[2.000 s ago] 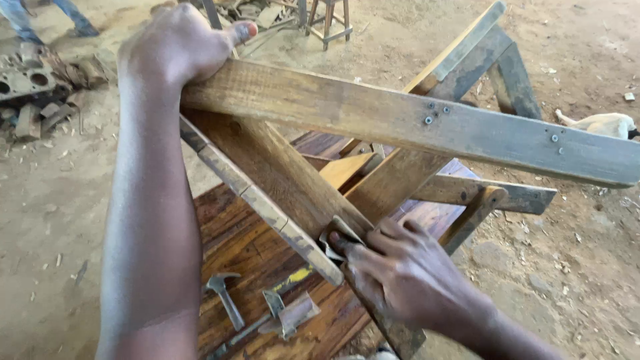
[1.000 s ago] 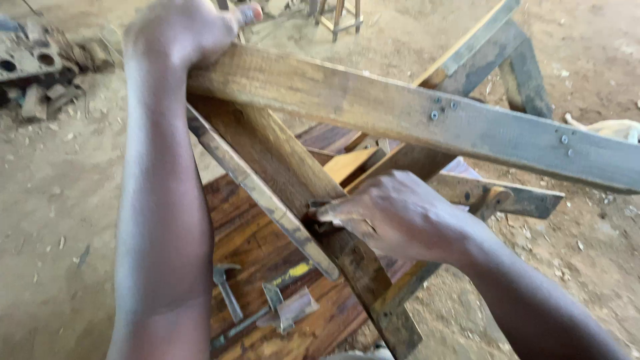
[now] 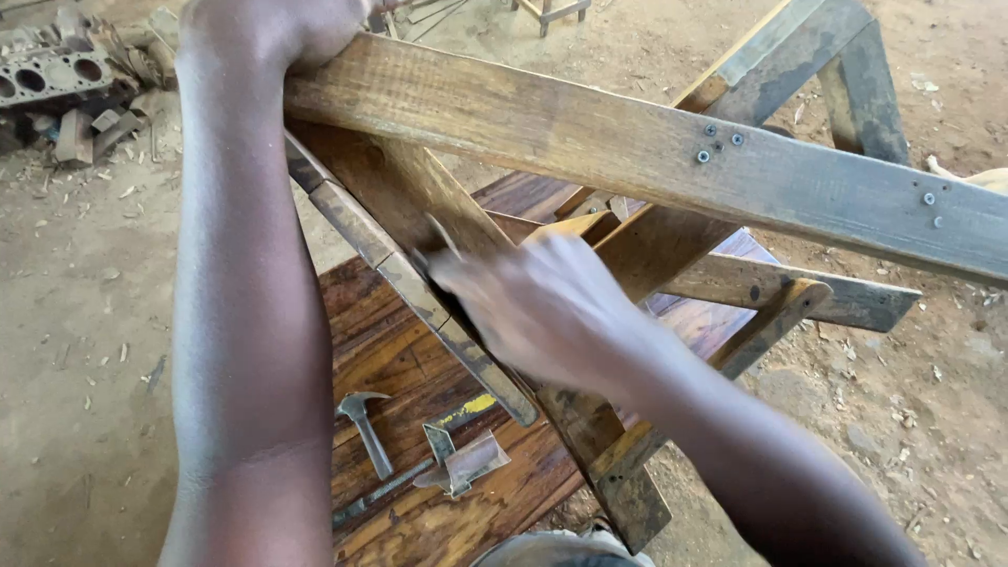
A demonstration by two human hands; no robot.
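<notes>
A wooden folding chair frame (image 3: 551, 126), with screws in its long upper rail, lies tilted over a polished wooden tabletop (image 3: 504, 472). My left hand (image 3: 315, 31) rests at the upper left end of that rail; its fingers are partly cut off by the top edge. Lower down, my right hand (image 3: 528, 307) is blurred against the inner face of a crossing board (image 3: 394, 189), beside a slatted strip (image 3: 425, 291). A small thin piece, probably sandpaper, shows at its fingertips. On the tabletop lie a claw hammer (image 3: 366, 429) and a metal bar clamp (image 3: 449, 449) with a curled sheet on it.
An engine block (image 3: 55, 79) and scrap pieces lie on the dirt ground at the upper left. The legs of a wooden stool (image 3: 551, 12) stand at the top. Part of a pale animal (image 3: 980, 177) shows at the right edge.
My right hand has moved up along the inner face of the board, from near its lower end. My left hand stays at the rail's upper left end.
</notes>
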